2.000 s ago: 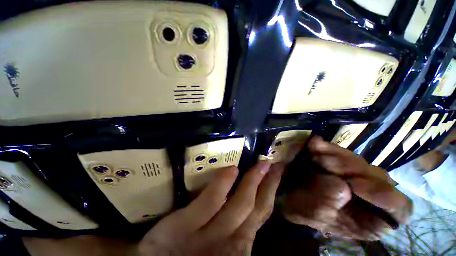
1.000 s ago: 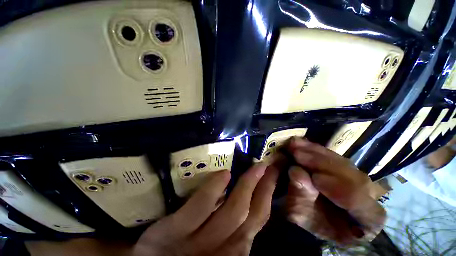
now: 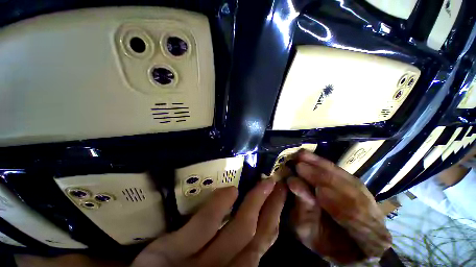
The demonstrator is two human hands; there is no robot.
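Note:
A cream phone-shaped cover (image 3: 308,150) lies in the black tray (image 3: 256,99), its dark-filled camera rings partly hidden by my fingers. My right hand (image 3: 336,208) has thumb and index finger pinched at these rings. A dark tip shows at the pinch, and a dark end shows below the hand; most of this pen-like tool is hidden. My left hand (image 3: 219,224) lies palm down with fingers spread. Its fingertips touch the near edge of the same cover, and its thumb or index finger rests over the neighbouring cover (image 3: 209,180), which has three dark lens rings.
A large cream cover (image 3: 94,78) fills the upper left. Another with a starburst logo (image 3: 344,88) lies beyond my right hand. More covers stand at the lower left (image 3: 115,214) and far right (image 3: 425,151). Another person's hand (image 3: 459,169) and pale sleeve show at the right edge.
Over two seconds my right hand has moved left and closed its fingertips in at the camera rings. My left hand stays nearly in place. The view has shifted slightly.

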